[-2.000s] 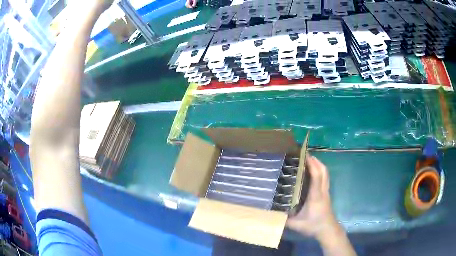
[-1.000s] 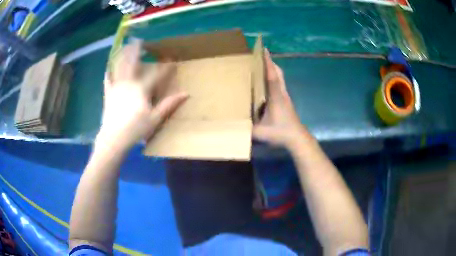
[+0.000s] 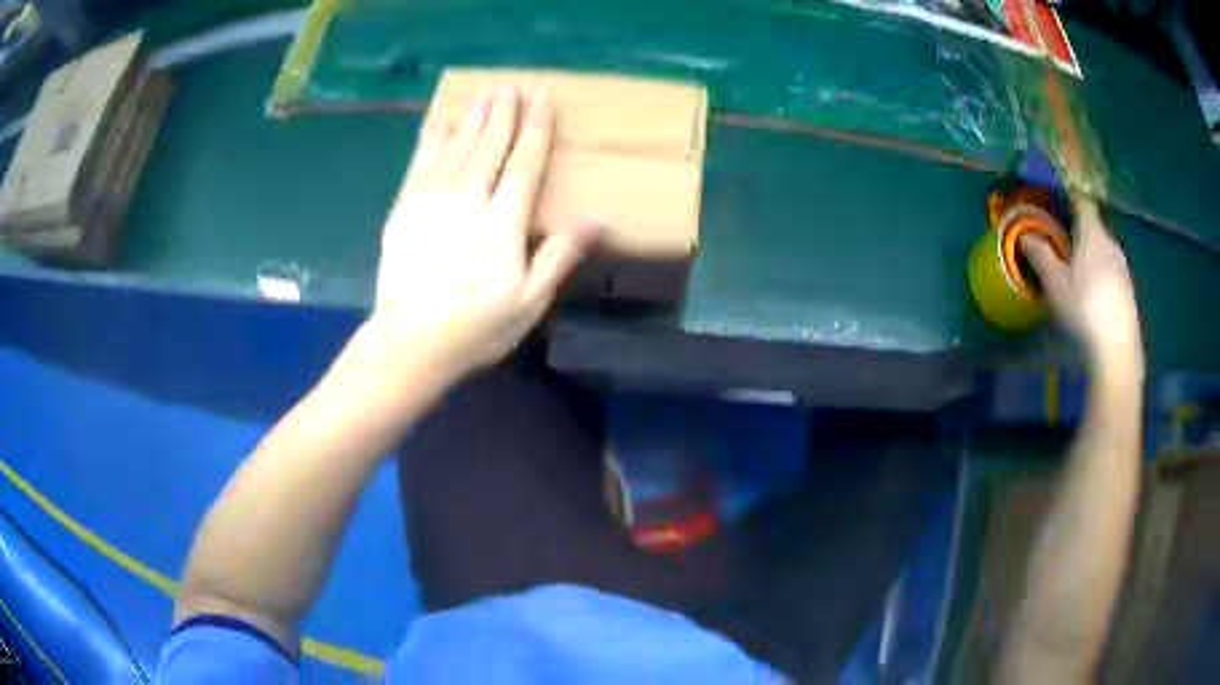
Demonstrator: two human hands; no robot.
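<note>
The small carton (image 3: 622,181) stands on the green bench in front of me with its top flaps folded down, a seam across the top. My left hand (image 3: 468,248) lies flat on its left part, fingers spread, pressing on the flaps. My right hand (image 3: 1097,281) is at the tape dispenser (image 3: 1003,274) on the right of the bench, its fingers in and around the orange ring of the roll. The hand is blurred. The carton's contents are hidden.
A carton stack (image 3: 74,154) stands at the left bench edge. A raised green, plastic-covered board (image 3: 602,54) runs behind the carton. Brown cardboard (image 3: 1184,562) is low at the right. My dark trousers (image 3: 495,495) and something red (image 3: 676,522) are below the bench.
The carton's flaps, open before, are now folded down. My left hand has moved onto its top. My right hand has left the carton's right side and moved right to the tape dispenser.
</note>
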